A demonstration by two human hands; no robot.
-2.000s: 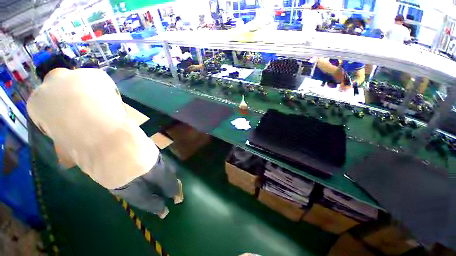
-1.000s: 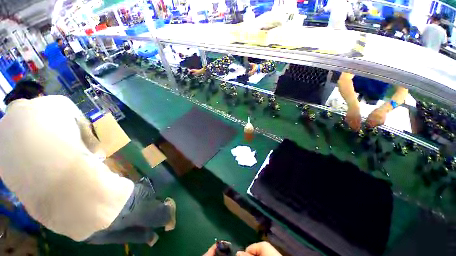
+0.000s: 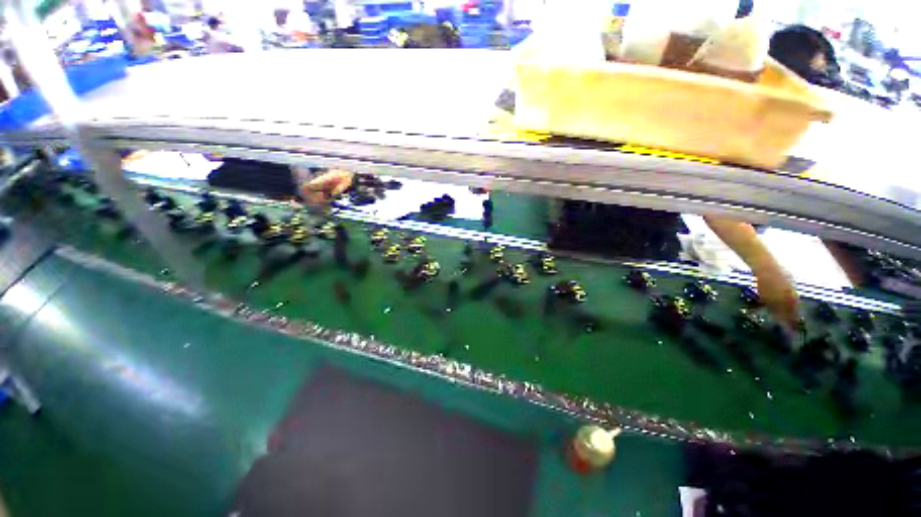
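Neither of my hands is in the picture. Nearest in front of me, a dark flat mat (image 3: 389, 449) lies on the green bench (image 3: 192, 394). A small pale bottle (image 3: 593, 445) with a pointed tip stands to the right of the mat. At the bottom right is a black mass (image 3: 808, 483), cut off by the edge, with a bit of white beside it. Beyond the bench, boards with yellow and black parts (image 3: 571, 292) stand in rows on the green conveyor (image 3: 485, 343), somewhat blurred.
A white shelf (image 3: 303, 91) runs above the conveyor and carries a yellow bin (image 3: 667, 109) with pale bags. Another person's arm (image 3: 757, 268) reaches over the conveyor at the right; another hand (image 3: 328, 186) shows further left. A pale post (image 3: 131, 202) stands at the left.
The view has moved closer to the conveyor and shelf. My hands, seen at the bottom edge with a small dark thing a second ago, have left the picture. The person in the pale shirt is out of view.
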